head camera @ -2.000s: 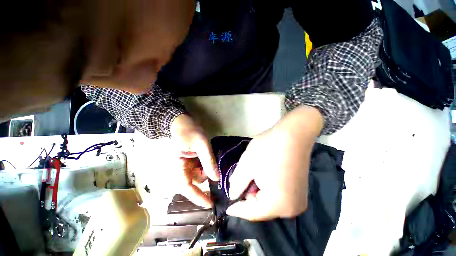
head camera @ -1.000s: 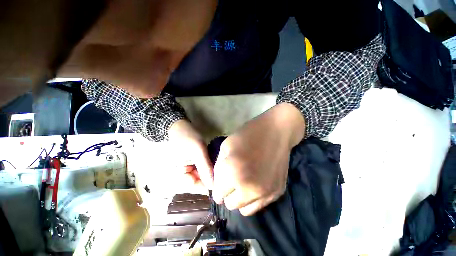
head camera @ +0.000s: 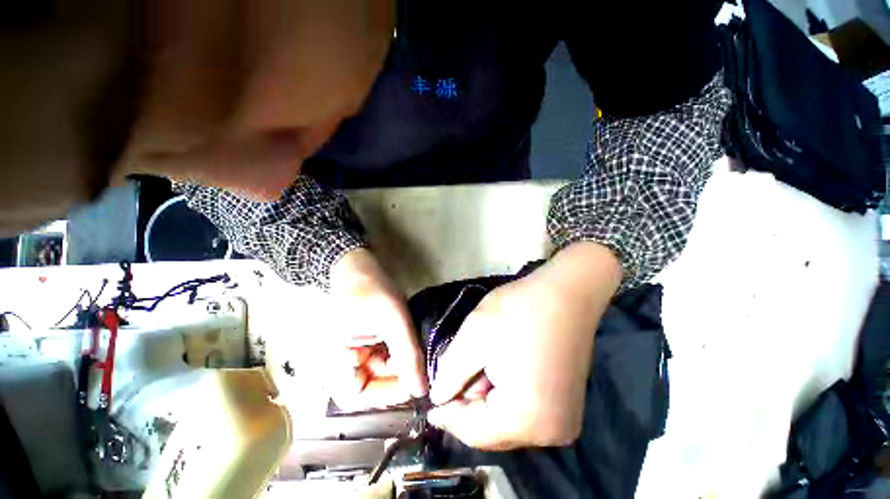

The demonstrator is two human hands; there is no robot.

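Observation:
My left hand (head camera: 522, 361), at the image's right, is closed on the black bag piece (head camera: 615, 390), with a fold between thumb and fingers. My right hand (head camera: 376, 322), at the image's left, holds the same piece's edge at its fingertips, beside the needle area. The fingertips of both hands nearly meet just above the dark presser foot area (head camera: 420, 429). A zipper strip (head camera: 451, 317) with a pale line curves between the hands. The rest of the piece spreads under and beyond my left hand. The exact stitching point is hidden.
The cream sewing machine head (head camera: 229, 429) stands lower left, with a red part (head camera: 107, 356) and dark wiry guides beyond it. Stacked black panels (head camera: 805, 117) lie upper right on the white table (head camera: 761, 292). Loose black pieces (head camera: 829, 439) lie lower right.
My left hand closed in over the edge, then drew back slightly, showing the pale zipper line again. My right hand's fingertips are now lower, nearer the presser foot. The fabric has shifted and bunched differently.

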